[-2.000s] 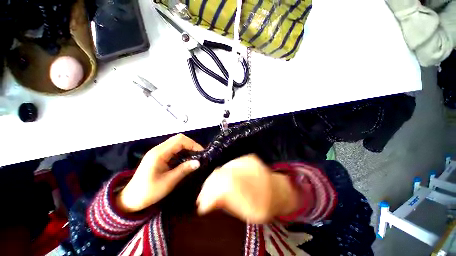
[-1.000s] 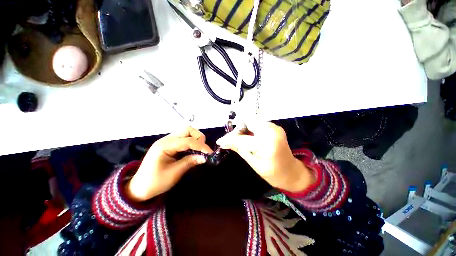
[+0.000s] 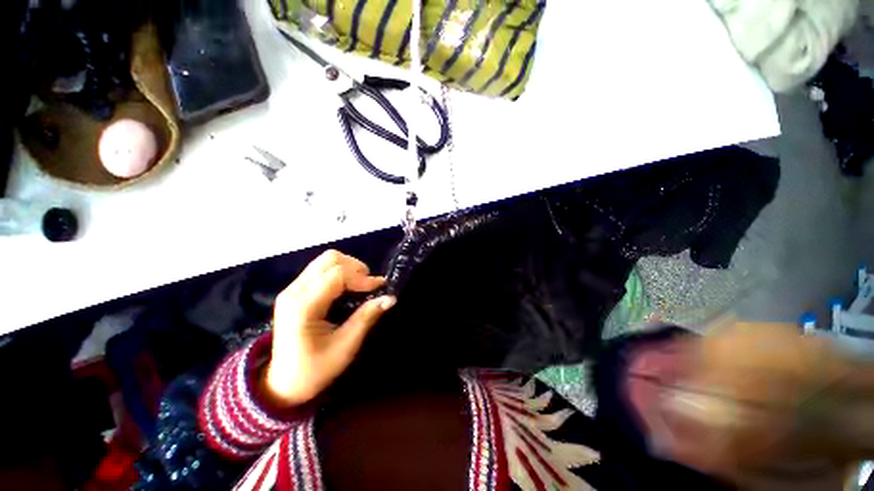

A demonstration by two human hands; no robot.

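Observation:
My left hand pinches the end of the glossy black braided trim between thumb and fingertips, just below the table edge. The trim runs up and right over dull black cloth. White tape comes down from the striped pouch, across the large scissors, to the trim. A fine dotted chain hangs beside it. My right hand is far out at the lower right, heavily blurred; its fingers and anything in them cannot be made out.
On the white table lie small pale thread snips, a smartphone, a tan basket holding a pale pink ball, and a small round black cap. Pale cloth is at upper right. Blue-tipped metal legs stand at right.
My right hand has left the trim and swung far out to the lower right. My left hand still pinches the trim. The view has shifted, so the table things sit further left.

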